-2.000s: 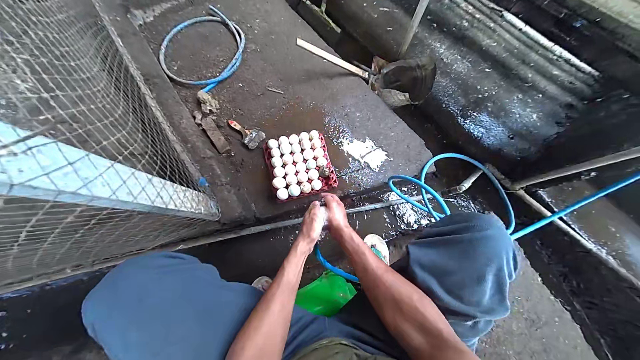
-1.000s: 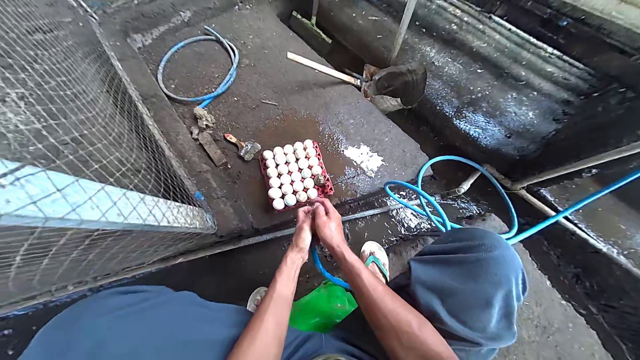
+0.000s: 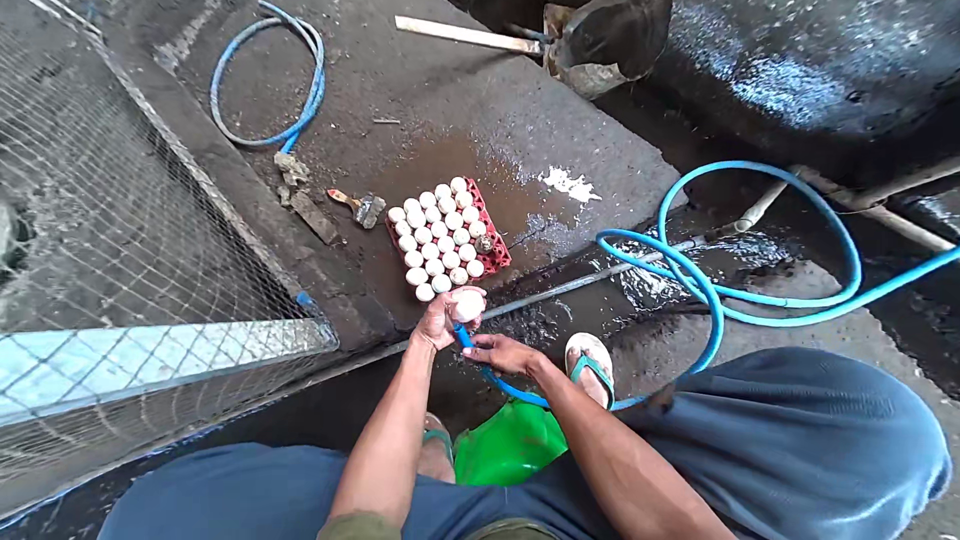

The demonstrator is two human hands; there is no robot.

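Note:
A white egg (image 3: 469, 305) is held in my left hand (image 3: 437, 322), just in front of the near edge of a red egg tray (image 3: 501, 259). Below the egg, my right hand (image 3: 504, 354) grips the end part of a blue hose (image 3: 463, 337), its mouth close under the egg. Rows of white eggs (image 3: 444, 244) fill most of the tray, which lies on wet concrete. One dirty, speckled egg (image 3: 484, 244) sits near its right side, beside a few bare cups. Left of the tray lies a paintbrush (image 3: 346, 199) with a red-tipped handle.
The blue hose loops (image 3: 712, 300) at right across a wet gutter and a metal pipe (image 3: 574, 285). Wire netting with a pale beam (image 3: 165, 360) stands at left. A second hose coil (image 3: 319, 75) and a long-handled scoop (image 3: 469, 35) lie farther back. A green container (image 3: 510, 442) is between my feet.
My hands were together at the tray's near edge. Now they are apart, with the egg showing in my left hand and the hose end in my right.

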